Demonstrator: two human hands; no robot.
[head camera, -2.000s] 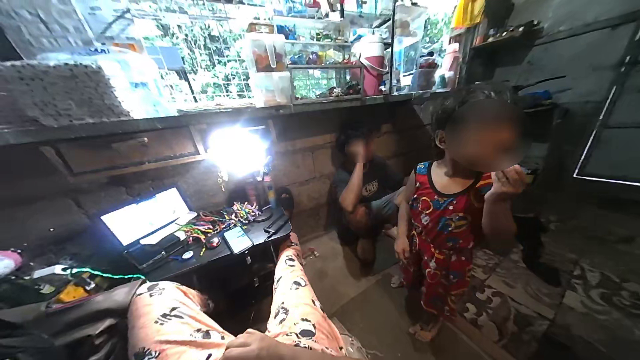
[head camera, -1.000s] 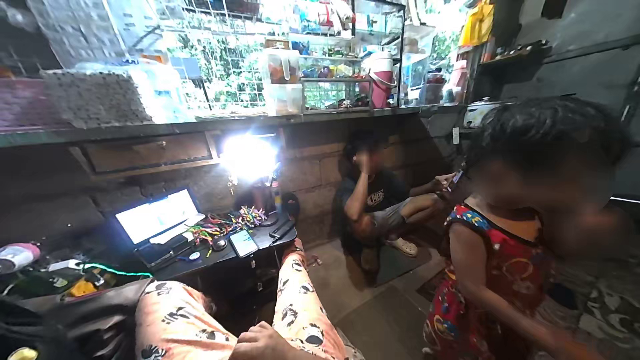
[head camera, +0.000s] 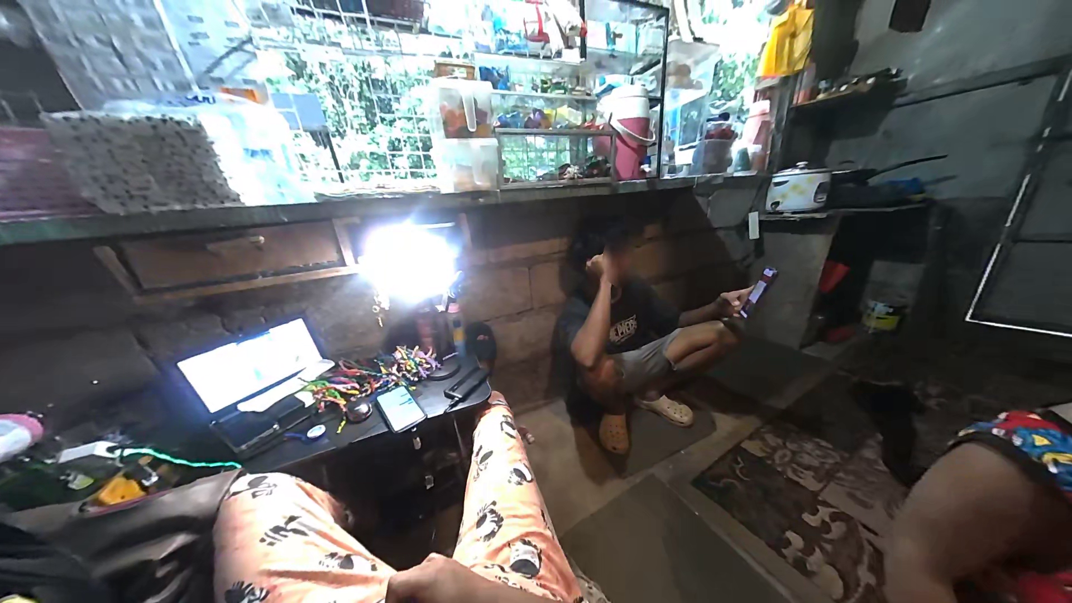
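Observation:
My right hand (head camera: 440, 579) rests low over my lap, its fingers partly curled, beside the thigh of my orange printed trousers (head camera: 511, 511). Whether it holds anything is hidden. My left hand is out of sight. Beyond my legs, a black table (head camera: 352, 444) bears a laptop with a lit screen (head camera: 251, 360), a phone with a bright screen (head camera: 401, 409) and a tangle of coloured cords (head camera: 368, 377). A very bright lamp (head camera: 410, 260) shines above the table's back.
A person (head camera: 628, 327) squats by the block wall, holding a phone (head camera: 758, 291). Another person (head camera: 980, 494) in red patterned clothing is close at the right edge. A rice cooker (head camera: 798, 188) stands on a ledge. A pink and white jug (head camera: 630, 134) stands on the long shelf.
The person in red patterned clothing has moved right and nearer, now partly out of view. The squatting person and the phone in their hand are no longer blocked. My right hand stays over my lap.

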